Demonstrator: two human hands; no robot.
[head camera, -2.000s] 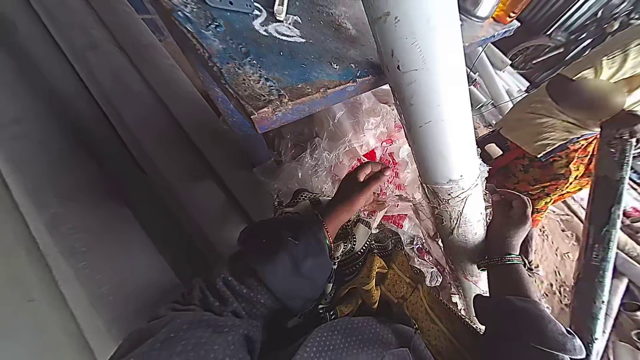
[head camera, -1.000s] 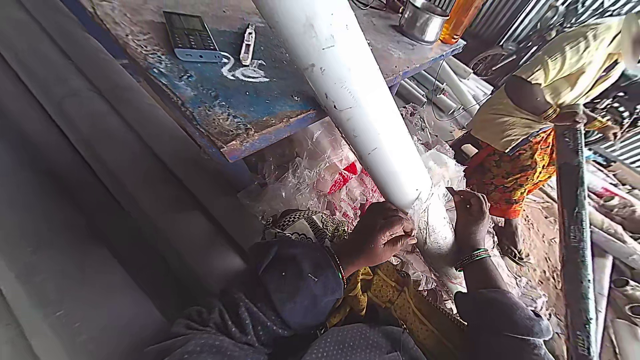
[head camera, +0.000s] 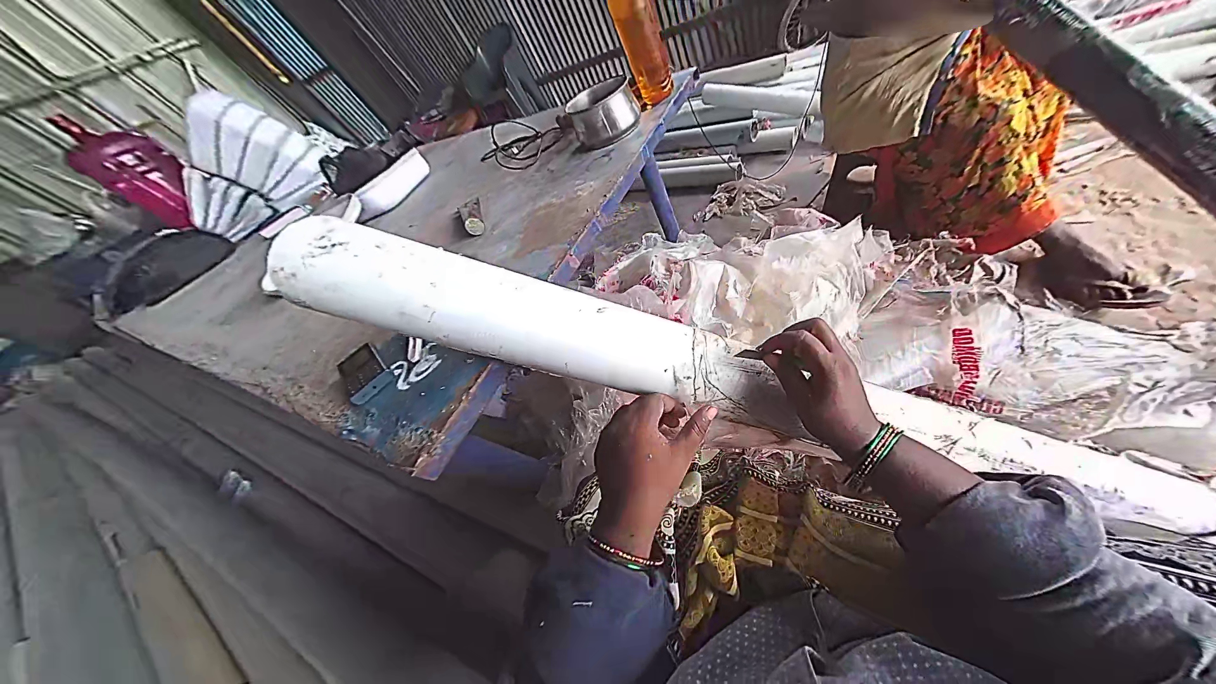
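A long white plastic pipe (head camera: 494, 309) slants across my lap, its far end over a table (head camera: 570, 204). Clear plastic film (head camera: 736, 380) is wrapped around the pipe's middle. My right hand (head camera: 822, 380) pinches a small, thin, dark blade-like piece (head camera: 750, 353) between thumb and fingers, just above the wrapped part. On the near side of the pipe is my left hand (head camera: 651, 456), thumb and fingers bent toward each other at the edge of the film; whether it grips any film cannot be made out.
A steel pot (head camera: 602, 112), an orange bottle (head camera: 641, 47) and a phone (head camera: 366, 372) are on the table. Crumpled plastic wrap (head camera: 760, 285) lies beyond the pipe. A person in a patterned orange cloth (head camera: 988, 142) stands at upper right, near a dark pole (head camera: 1121, 95) and stacked pipes (head camera: 760, 100).
The view has swung widely. My right hand has come from beside the pipe to above its wrapped part, and the thin dark piece now shows in its fingers.
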